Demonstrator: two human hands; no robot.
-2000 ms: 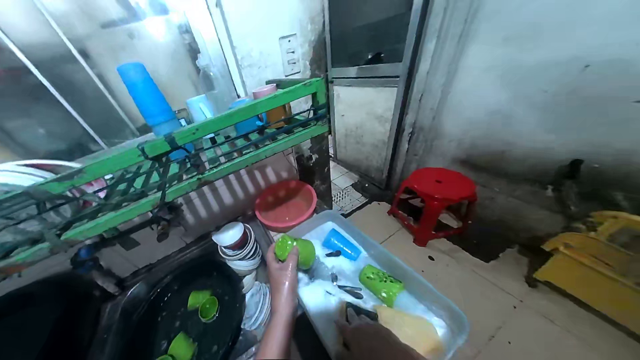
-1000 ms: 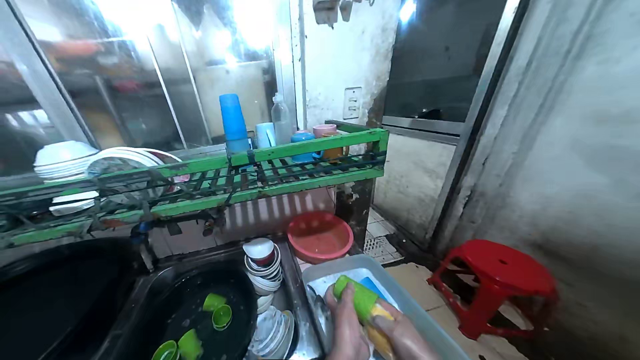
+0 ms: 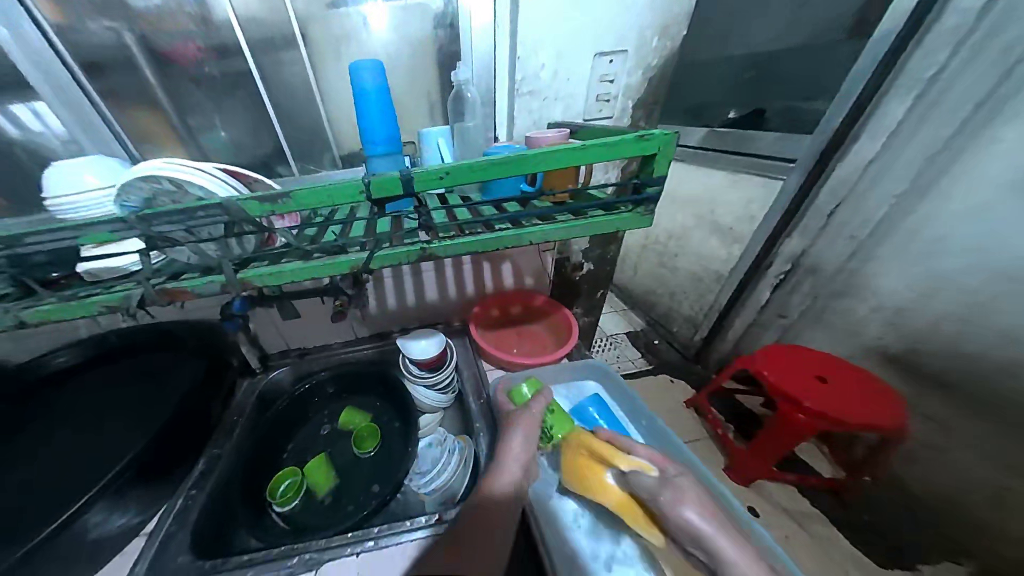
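My left hand (image 3: pixel 520 432) is closed around a green plastic cup (image 3: pixel 554 422), tilted over a grey plastic tub (image 3: pixel 688 460) of soapy water. Pressed to the cup's lower end is a yellow cloth (image 3: pixel 604 476), gripped by my right hand (image 3: pixel 668 492). A blue cup (image 3: pixel 600 414) lies in the tub just beyond my hands. To the left, several green cups (image 3: pixel 366 439) float in a black basin (image 3: pixel 336 496) set in the sink. Stacked bowls (image 3: pixel 430 380) and plates (image 3: pixel 440 464) stand between basin and tub.
A green slatted rack (image 3: pixel 512 232) runs above the sink, holding white plates (image 3: pixel 188 180), a stack of blue cups (image 3: pixel 374 112), a bottle (image 3: pixel 464 116) and mugs. Behind the tub sits a red basin (image 3: pixel 524 328). On the floor at the right stands a red stool (image 3: pixel 808 408).
The right hand has brought the yellow cloth from the tub up against the green cup in my left hand. The view has swung left and up since the oldest frame.
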